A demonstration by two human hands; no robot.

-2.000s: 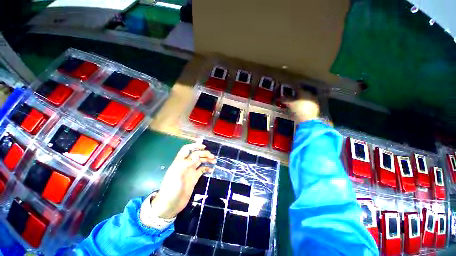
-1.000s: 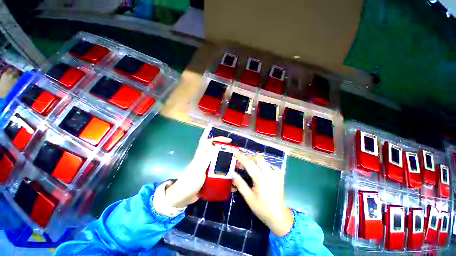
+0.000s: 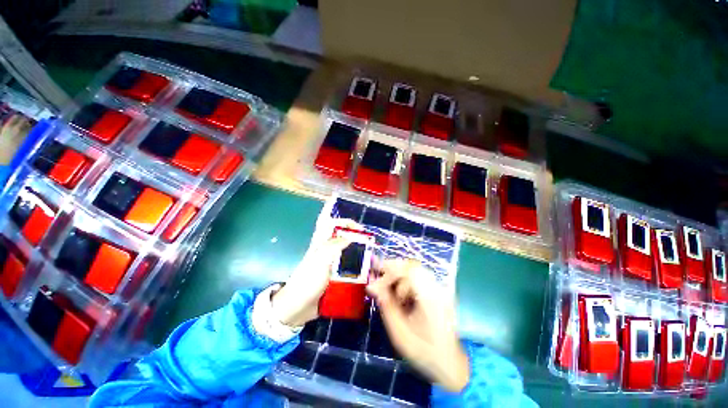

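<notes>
My left hand (image 3: 310, 275) holds a red device housing (image 3: 345, 296) upright above the panel tray. The housing's upper part shows a white-framed dark window. My right hand (image 3: 415, 307) is at the housing's right edge, slightly blurred, fingers bent with the fingertips close together; whether they pinch something small cannot be told. The clear panel tray (image 3: 453, 263) with black screen panels lies below both hands, partly hidden by them.
The housing tray (image 3: 545, 199) lies on brown cardboard (image 3: 447, 40) behind. A large tilted unit tray (image 3: 267, 131) is at left. Right-hand housing trays (image 3: 556, 299) hold white-framed units. A person's hand (image 3: 12, 135) shows at the far left edge.
My right hand left the housing tray and came to the housing that my left hand now holds. One back-row place in the housing tray became empty. Lately the right fingers bent and shifted slightly.
</notes>
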